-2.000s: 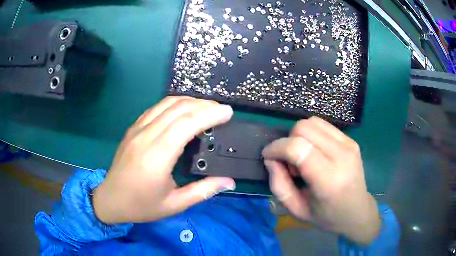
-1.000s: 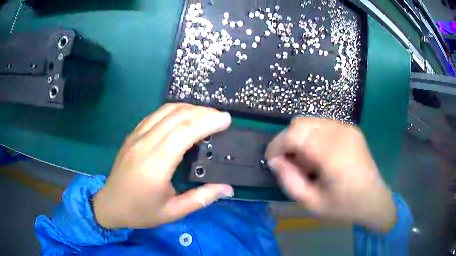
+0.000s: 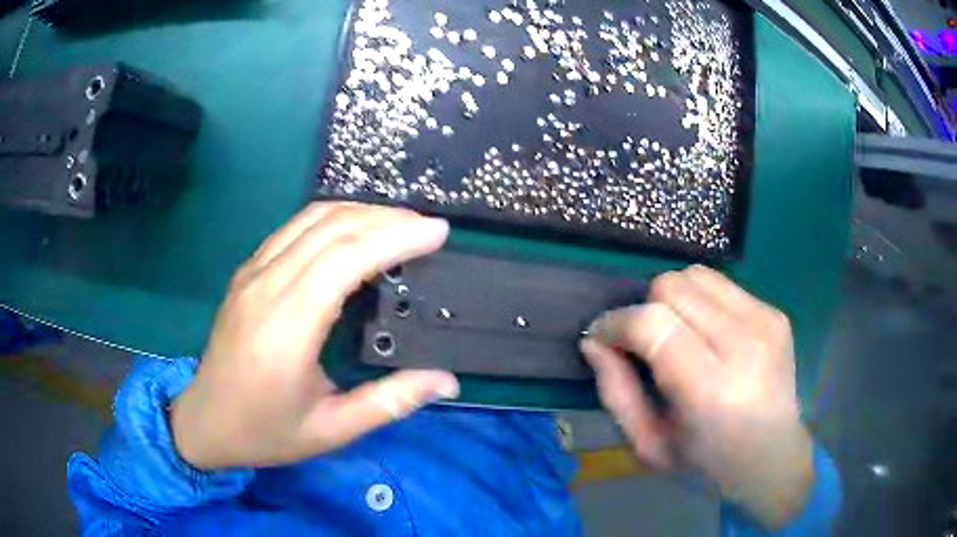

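A dark plate (image 3: 493, 351) lies in front of me, with ringed holes at its left end and two small silver fasteners (image 3: 520, 322) showing along its central groove. My left hand (image 3: 304, 330) spans the plate's left end, thumb at the near edge and fingers at the far edge. My right hand (image 3: 698, 367) is over the plate's right part, thumb and forefinger pinched at the groove on a tiny shiny fastener (image 3: 589, 331), mostly hidden by the fingertips. The plate's right end is hidden under this hand.
A black tray (image 3: 743, 136) of scattered silver fasteners lies just beyond the plate. A stack of dark plates (image 3: 110, 131) stands at the left on the green mat (image 3: 252, 115). Metal rails (image 3: 824, 52) run at the upper right. A dark object is cut off at the upper left.
My right hand has moved right along the groove, and a second fastener now shows uncovered there. The tray, stack and plate appear shifted slightly left in the view.
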